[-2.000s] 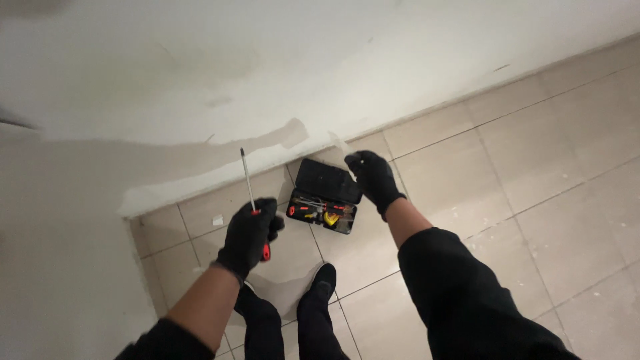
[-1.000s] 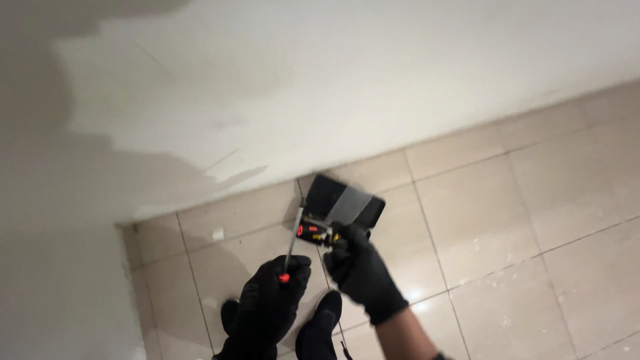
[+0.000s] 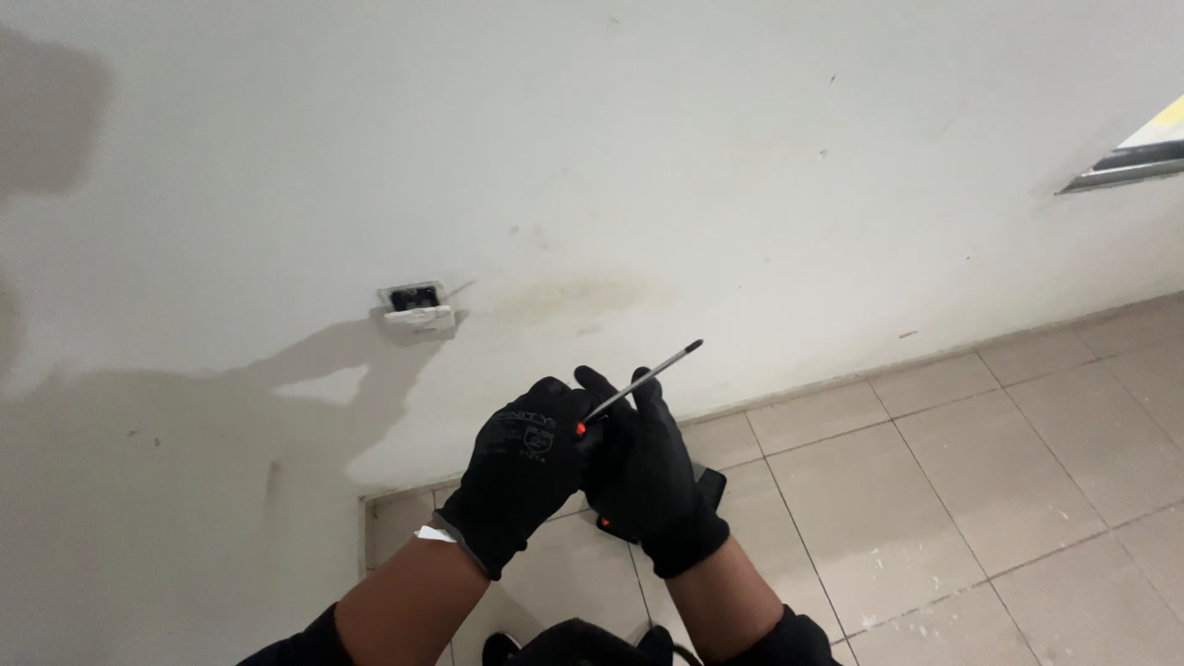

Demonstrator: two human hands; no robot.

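My left hand (image 3: 523,453), in a black work glove, is closed round the handle of a screwdriver (image 3: 643,381). A bit of the red handle shows at the fingers, and the steel shaft slants up to the right with a dark tip. My right hand (image 3: 643,472), gloved alike, is against the left one beside the shaft, its thumb and a finger raised; whether it grips anything is hidden. Up and left of the hands, a wall electrical box (image 3: 414,298) stands uncovered, with a white socket or switch plate (image 3: 421,320) hanging tilted at its lower edge.
Behind my right hand, on the floor tiles (image 3: 888,518), lies a black tool case (image 3: 710,485), mostly hidden. The white wall (image 3: 703,185) meets the floor below the box, with a corner at the left. A window frame (image 3: 1124,168) shows at the upper right. My shoes are at the bottom.
Both hands have come together above the tool case, the screwdriver still in the left. The view has swung up the wall, bringing in the electrical box. The clear strip near my right hand two seconds ago is out of sight.
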